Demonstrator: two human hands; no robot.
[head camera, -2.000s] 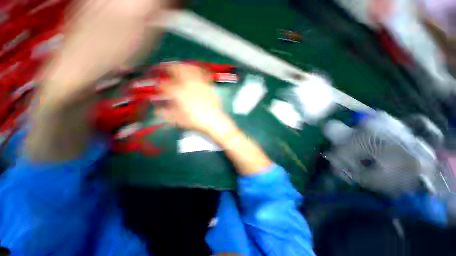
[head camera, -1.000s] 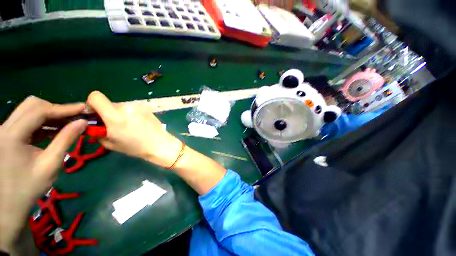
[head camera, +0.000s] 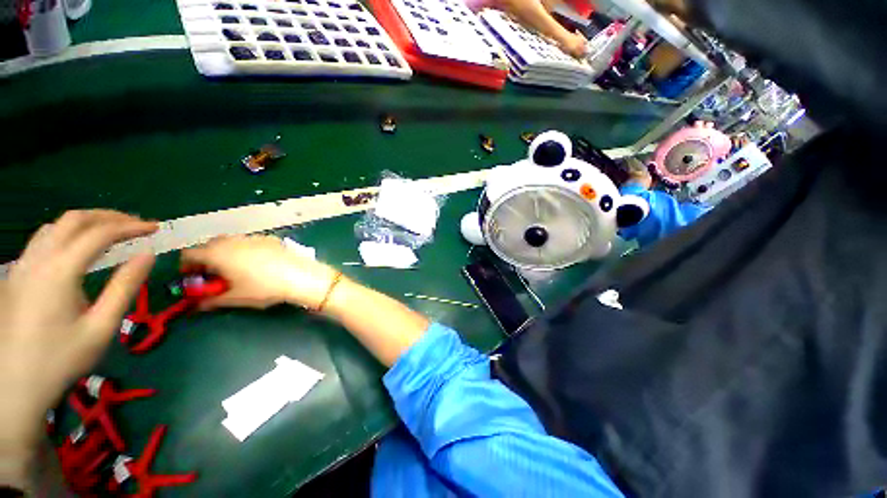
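Observation:
My left hand (head camera: 58, 306) is at the left edge, its thumb and fingers apart, with nothing seen in it. My right hand (head camera: 248, 272) is just right of it, over the green mat, its fingertips on a red clamp (head camera: 206, 288). A small dark piece with a green spot shows at the clamp's jaws; the fingers partly hide it. Another red clamp (head camera: 148, 326) lies just below, close to or touching it. Several red clamps (head camera: 97, 418) with white pieces at their jaws lie heaped at the lower left. White paper slips (head camera: 270, 396) lie on the mat.
A pale edge strip (head camera: 233, 220) borders the dark green conveyor, which carries small units (head camera: 261, 159). A clear bag (head camera: 407, 209), a panda fan (head camera: 545, 229) and a phone (head camera: 498, 297) stand or lie right. White trays (head camera: 292, 70) line the far side. A person's arm (head camera: 540, 21) reaches in there.
My left hand has let go of the dark piece both hands held and moved slightly left. My right hand has lowered toward the mat. A person's arm now shows over the far trays.

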